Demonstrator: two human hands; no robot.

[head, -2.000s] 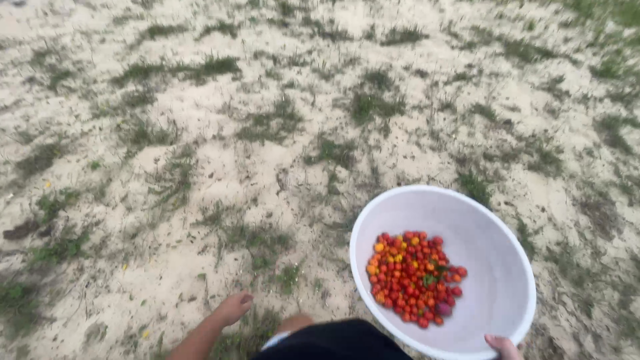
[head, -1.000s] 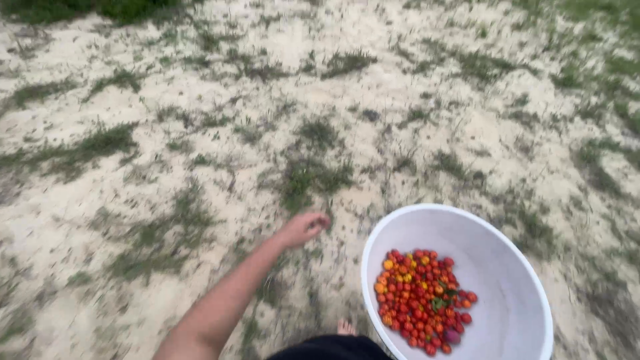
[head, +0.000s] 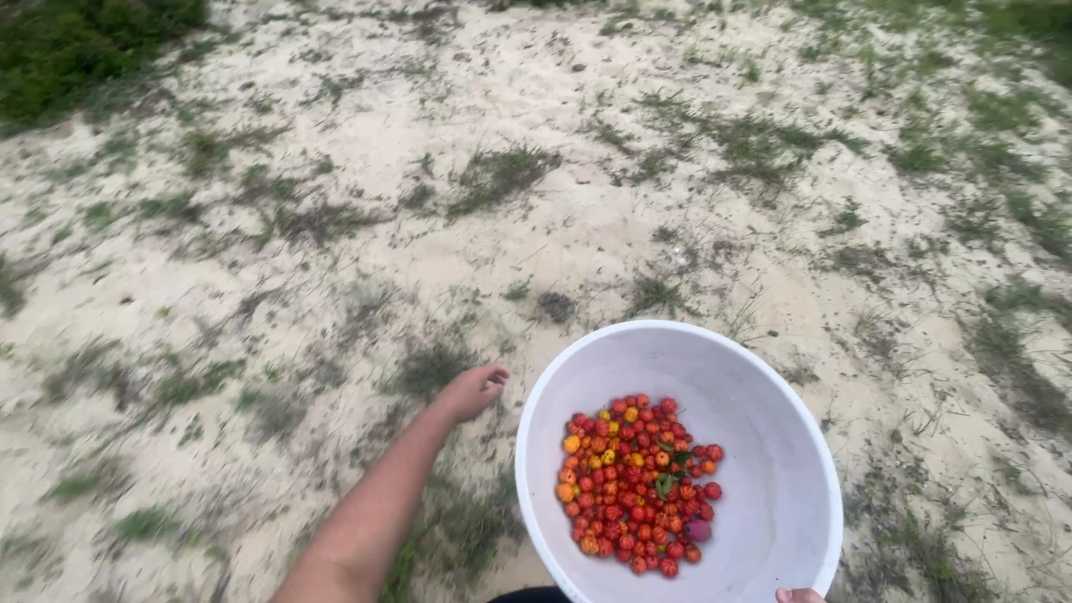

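A round white basin (head: 779, 494) is tilted toward me at the lower right. Ribbed red and orange fruits, which look like Surinam cherries (head: 636, 486), lie heaped in it, with a few yellow ones, a small green leaf sprig (head: 666, 484) and one larger purplish fruit (head: 697, 530). My right hand (head: 800, 595) grips the basin's near rim; only its fingertips show at the bottom edge. My left hand (head: 476, 392) hangs in the air just left of the basin, fingers loosely curled, with nothing seen in it. The palm is hidden.
Pale sandy ground (head: 402, 260) with scattered grass tufts (head: 502, 173) spreads ahead. A dense green bush (head: 92, 54) stands at the far left, and thicker grass grows at the far right. A dark clump (head: 556, 306) lies beyond the basin.
The view has moved over the ground, and a green bush now shows at far left. My left arm, low in the frame two seconds ago, reaches farther forward. The basin stays in my right hand.
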